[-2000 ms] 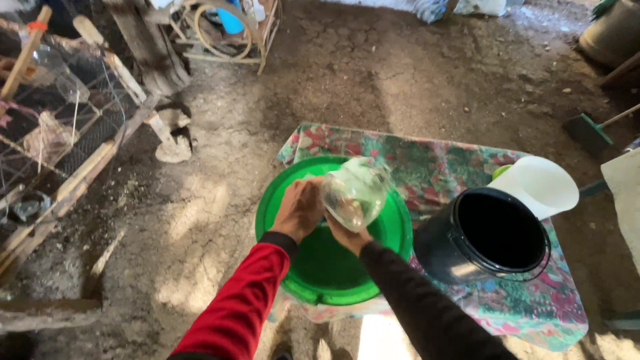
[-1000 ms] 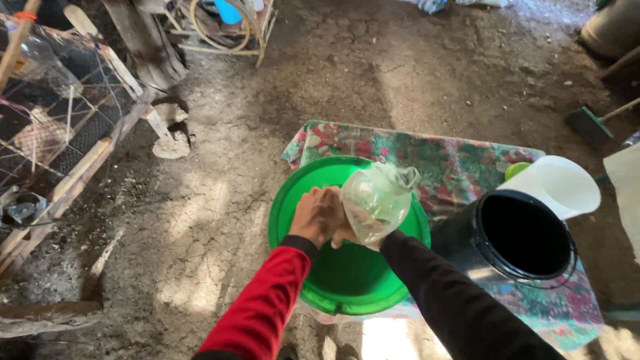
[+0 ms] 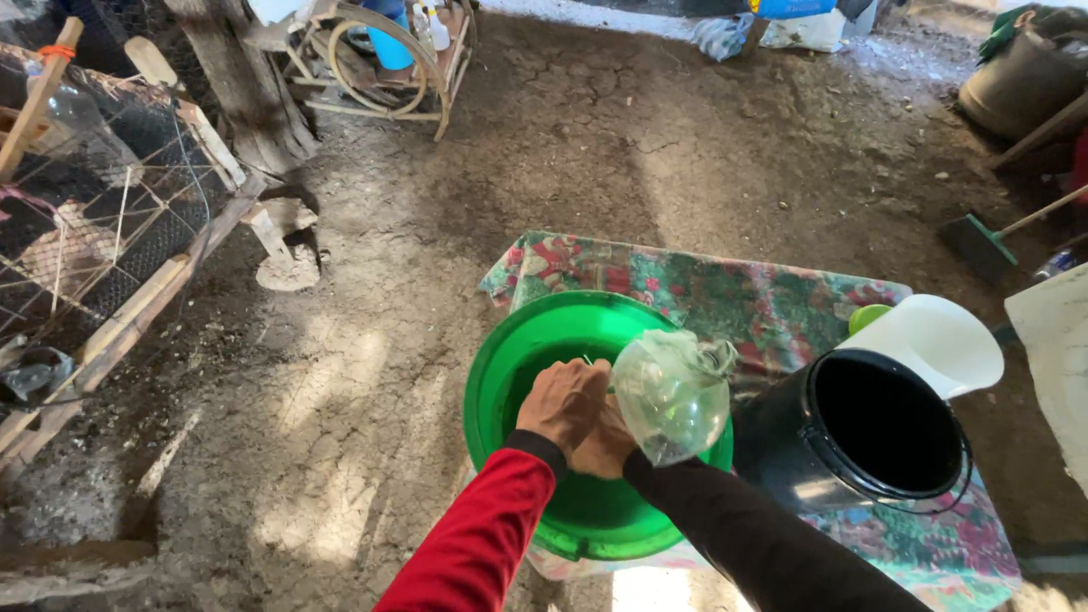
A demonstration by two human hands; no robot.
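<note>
Over a round green plastic basin (image 3: 493, 374), my left hand (image 3: 564, 405), in a red sleeve, is closed near a clear plastic bag. Beside it and partly behind it is my right hand (image 3: 605, 442), in a dark sleeve, its fingers largely hidden. The clear bag (image 3: 671, 393), puffed out and twisted at one end, rises from between the hands and leans over the right wrist. Both hands seem to grip its gathered part, which they cover. A floral tablecloth (image 3: 595, 263) lies under the basin.
Right of the basin a black bucket (image 3: 765, 442) with a wire handle leans near a white plastic container (image 3: 960, 348) and a lime-green item (image 3: 865, 318). A broom (image 3: 977, 246) lies on the dirt floor at right. A wood-and-wire-mesh enclosure (image 3: 127, 314) stands at left.
The hands have drawn closer together and sit lower over the basin. The puffed bag, earlier held up between them, now leans over the right wrist.
</note>
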